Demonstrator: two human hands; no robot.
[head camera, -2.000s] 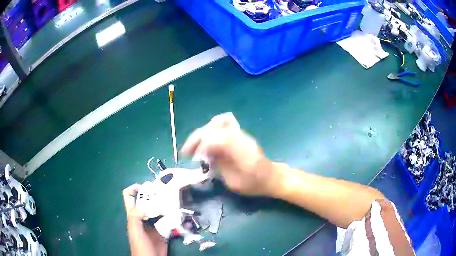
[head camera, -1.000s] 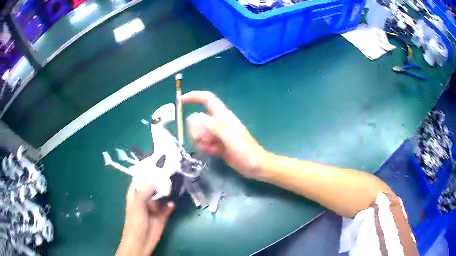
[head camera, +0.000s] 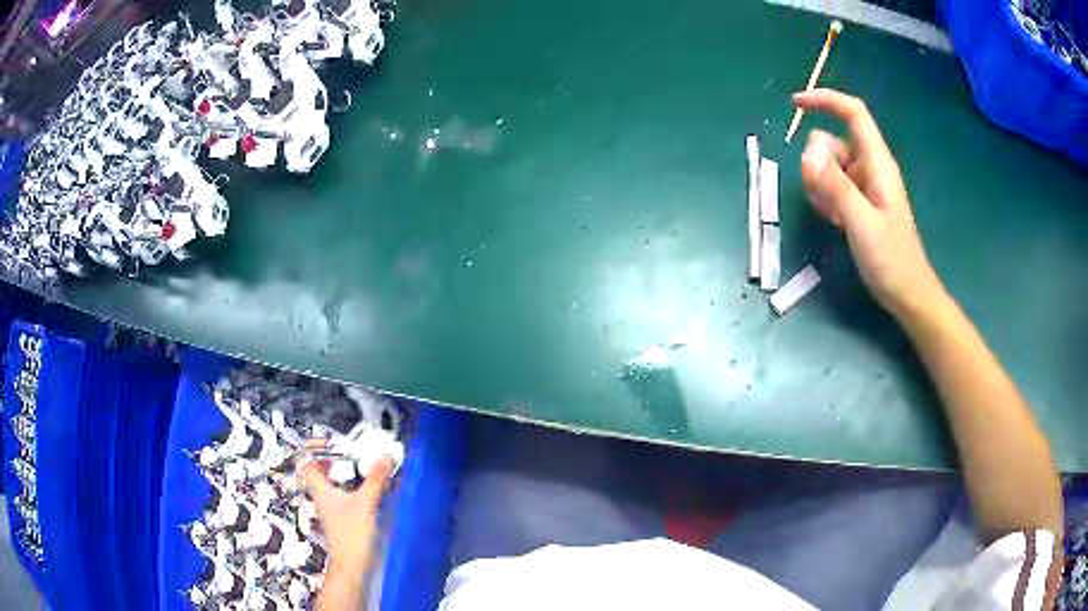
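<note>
My left hand (head camera: 346, 507) is at a blue crate (head camera: 436, 477) below the table edge, its fingers closed on a white toy scooter (head camera: 372, 444) at the crate's upper right, above rows of similar scooters. My right hand (head camera: 859, 191) is over the green table with thumb and index finger apart, holding nothing. The index fingertip is beside the thin stick tool (head camera: 816, 78), which has a gold-orange band; whether they touch I cannot tell. Several pale flat strips (head camera: 770, 227) lie left of my right hand.
Dense rows of white scooters with red dots (head camera: 251, 84) stand on the table at the upper left. A large blue tote (head camera: 1014, 90) is at the upper right corner. Another blue crate (head camera: 102, 418) is at the lower left. The curved table edge (head camera: 573, 427) runs between the tabletop and my lap.
The view has turned left and down. My left hand has moved with the scooter from over the table to the crate. My right hand remains near the stick.
</note>
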